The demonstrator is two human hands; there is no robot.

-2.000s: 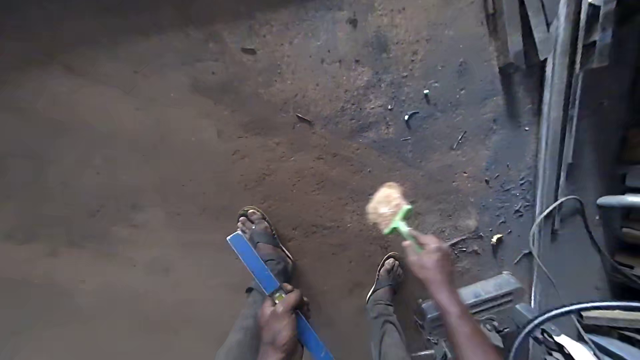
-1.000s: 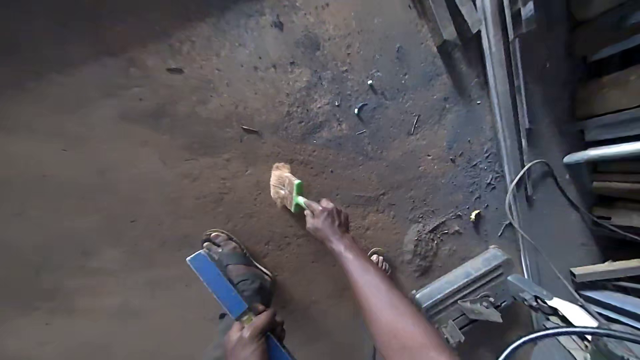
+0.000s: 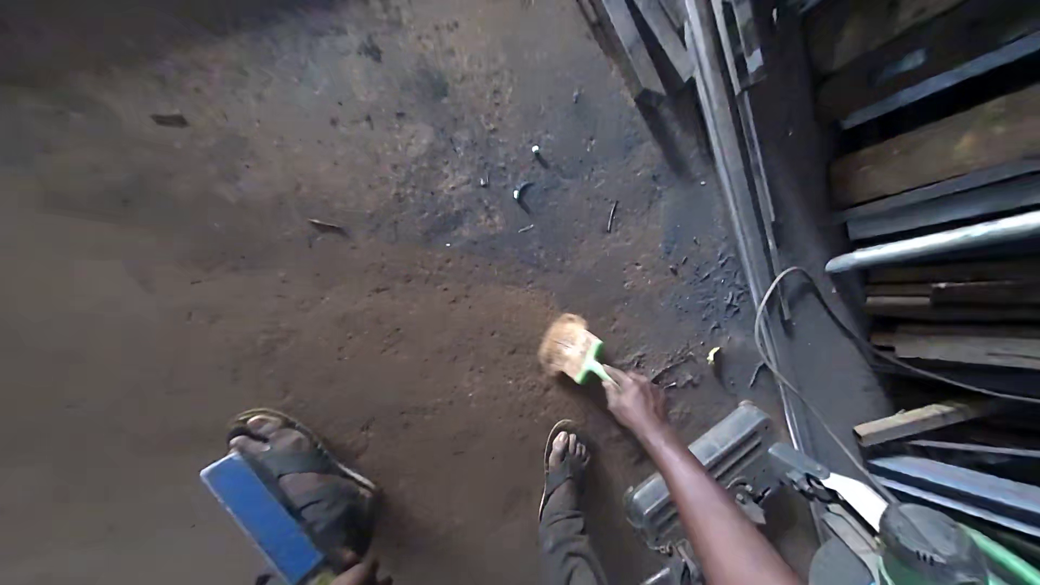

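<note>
My right hand (image 3: 634, 398) grips the green handle of a brush (image 3: 569, 349) whose tan bristles spread out over the dirt floor, right of the middle of the view. At the bottom left, my left hand (image 3: 357, 572) is closed on a long blue bar-shaped object (image 3: 264, 516), possibly a spirit level; only part of that hand shows. The blue object slants above my sandalled left foot (image 3: 313, 479). My right foot (image 3: 566, 455), also in a sandal, stands below the brush.
Metal bars (image 3: 731, 162) run along the right side, beside stacked timber (image 3: 934, 162) and a pale pipe (image 3: 934, 241). A cable (image 3: 772, 357) loops over the bars. A grey metal piece (image 3: 699, 463) lies near my right forearm, with a green-and-grey power tool (image 3: 926, 536) at the bottom right. Small scraps dot the floor.
The brush in my right hand first went left, towards the front of my left foot, and is now back to the right, above my right foot. My left hand keeps the blue object.
</note>
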